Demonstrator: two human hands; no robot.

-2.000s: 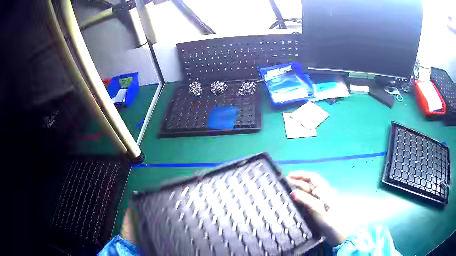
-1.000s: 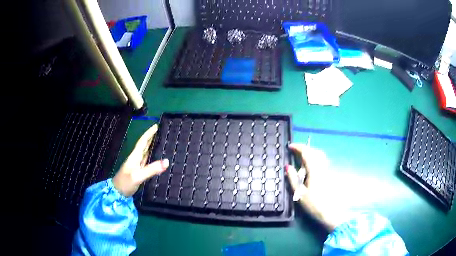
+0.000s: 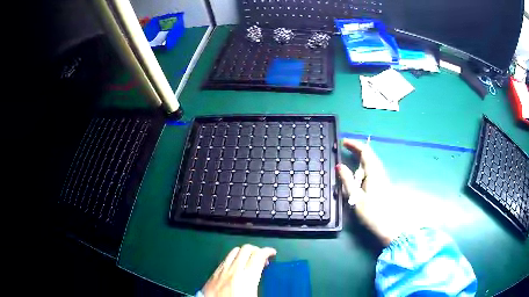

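Note:
A black compartment tray (image 3: 261,168) lies flat on the green bench in front of me, with small bright points between its pockets. My right hand (image 3: 368,188) is at the tray's right edge and holds a slim pale pen-like tool (image 3: 368,141), mostly hidden by the fingers. My left hand (image 3: 241,271) is below the tray, partly cut off by the lower picture edge. It is palm down, its fingertips at the upper left corner of a small blue pad (image 3: 287,278); I see nothing held in it.
A rear tray (image 3: 232,66) bears three silvery part piles (image 3: 282,35) and a blue piece (image 3: 285,72). Dark trays stand at left (image 3: 107,168) and right (image 3: 503,177). Behind are a blue bin (image 3: 366,43), pale paper pieces (image 3: 386,90) and a monitor (image 3: 458,29). A cream post (image 3: 142,58) rises at left.
The black tray was tilted in both hands, then came down flat on the bench. My left hand has let go of its left edge and moved down to the blue pad. My right hand stays at its right edge.

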